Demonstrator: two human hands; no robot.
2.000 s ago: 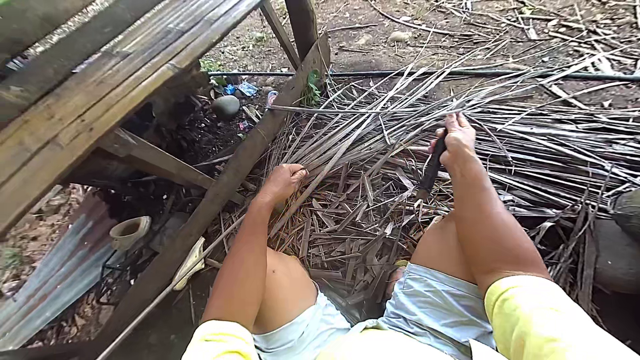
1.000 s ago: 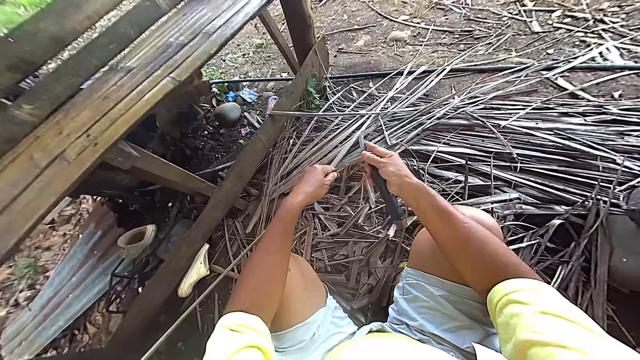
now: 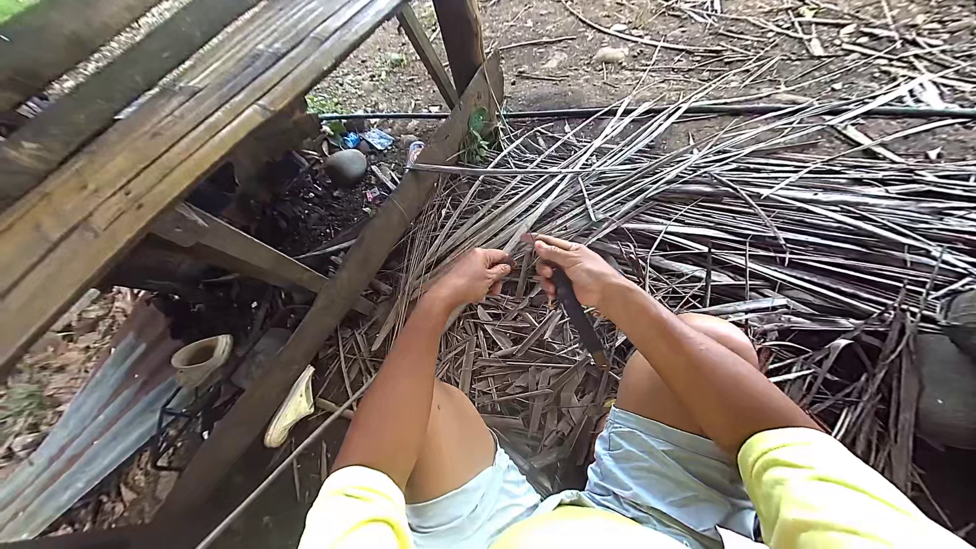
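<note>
My left hand is closed on the end of a dry palm leaf strip, in front of my knees. Close by on its right, my right hand grips a knife by its dark wrapped handle, which slants down toward my right knee. The blade is mostly hidden by the fingers. Beyond both hands a large heap of dry palm leaves spreads to the right. Short cut leaf pieces cover the ground between my legs.
A bamboo bench with a slanting wooden beam stands at left. Near it are a round stone, a corrugated metal sheet and a yellowish slipper. A black hose crosses behind the leaves.
My right hand, with the knife, has come from farther right to beside my left hand, where it was also about a second ago. My left hand still holds leaf.
</note>
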